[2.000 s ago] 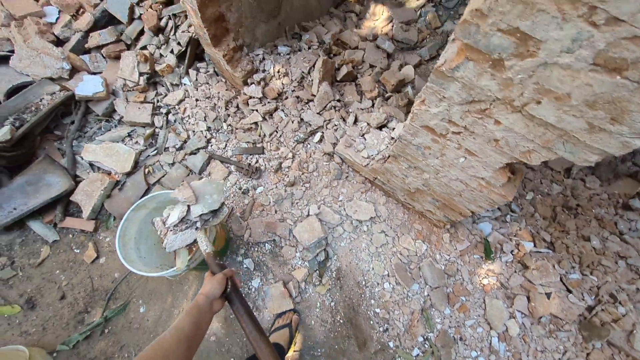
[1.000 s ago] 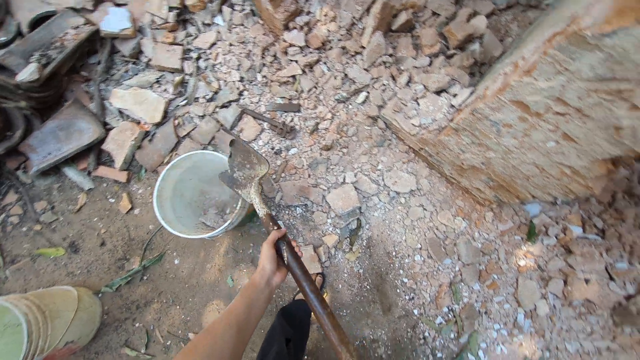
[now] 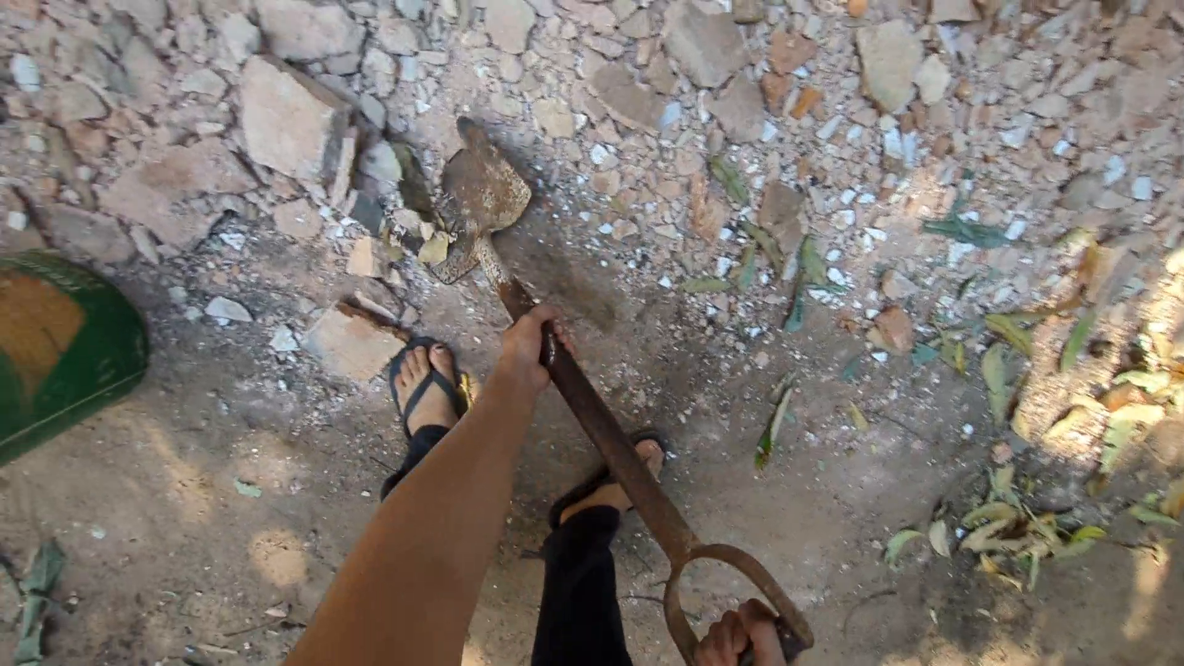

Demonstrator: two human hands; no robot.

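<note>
A shovel (image 3: 606, 425) with a rusty metal shaft and a ring-shaped handle runs diagonally across the middle of the head view. My left hand (image 3: 536, 347) is closed around its shaft just below the blade. At the bottom, my right hand (image 3: 745, 636) grips the end of the ring handle, partly cut off by the frame. The small worn shovel blade (image 3: 486, 190) is over the edge of the rubble, beside small broken pieces; whether it touches the ground I cannot tell.
Broken masonry rubble (image 3: 296, 116) covers the upper part of the view. A green bucket (image 3: 74, 356) stands at the left edge. My feet in flip-flops (image 3: 425, 384) are on bare soil close to the shovel. Dry leaves (image 3: 1008, 532) lie at the right.
Rubble on the blade over the bucket two seconds ago was gone from it one second ago. The shovel has since moved right, away from the bucket. The view has shifted right.
</note>
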